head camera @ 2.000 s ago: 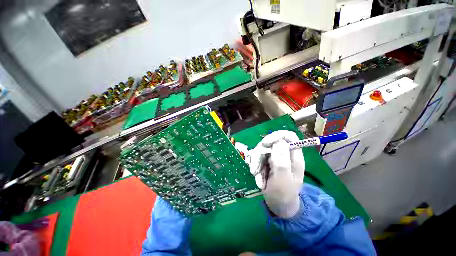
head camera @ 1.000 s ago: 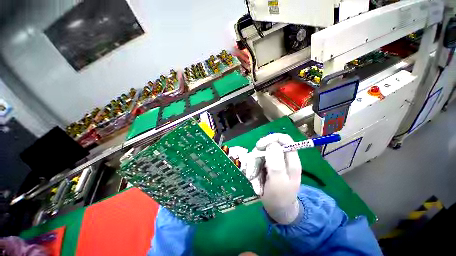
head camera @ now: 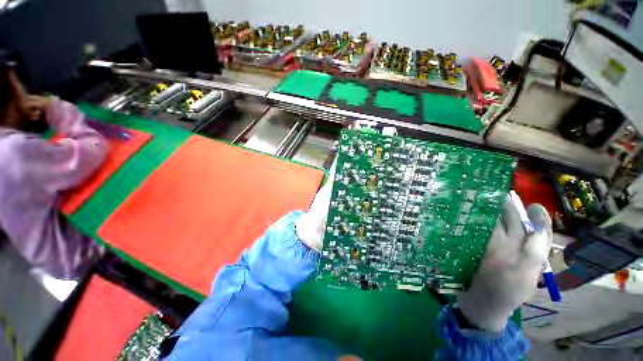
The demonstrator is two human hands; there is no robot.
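Observation:
A green circuit board (head camera: 416,211) is held up in front of me, its side with rows of small parts facing me. My left hand (head camera: 315,217), in a white glove, grips its left edge; the fingers are hidden behind the board. My right hand (head camera: 509,264), also in a white glove, holds the board's right edge. A marker pen (head camera: 548,276) with a blue end is also in my right hand, pointing down to the right. The green mat (head camera: 366,321) shows under the board.
An orange-red mat (head camera: 218,204) lies left of my arms. A person in pink (head camera: 46,169) is at the far left. The conveyor rail (head camera: 324,109) runs behind, with green pads (head camera: 303,84) on the ledge. White machines (head camera: 557,106) and a handheld panel (head camera: 610,243) are at the right.
The view has turned left, bringing the person in pink further in. The board now faces me more squarely. My right hand has moved to its right edge, and the pen's blue end has swung down.

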